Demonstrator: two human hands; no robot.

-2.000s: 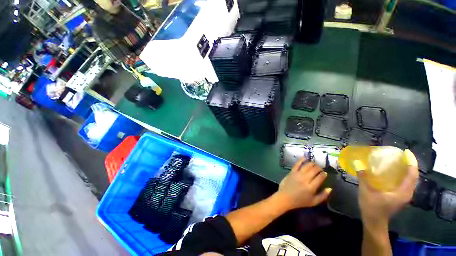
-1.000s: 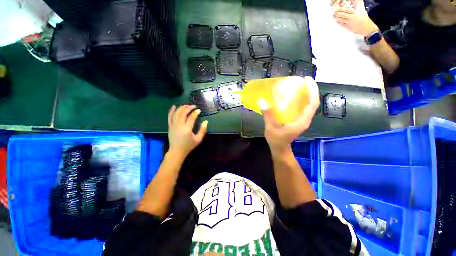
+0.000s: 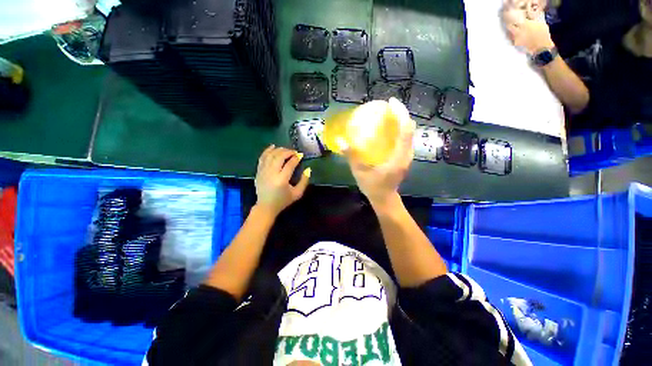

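My right hand holds a yellow squeeze bottle tilted with its nozzle end to the left, over the front row of covers. A shiny black plastic cover lies under the nozzle end. My left hand is at the bench edge, just below that cover's front left, with its fingers apart and pale yellow cots on fingertips. More black covers lie flat in rows, such as a back one and a right one. The bottle hides part of the front row.
Tall stacks of black covers stand left on the green bench. A left blue tote holds black covers and white plastic. A right blue tote is beside my right arm. Another person's hand is over a white sheet.
The view has turned from the left side to face the bench. Over the last second, my right hand and the bottle moved left along the front row, uncovering covers to the right.
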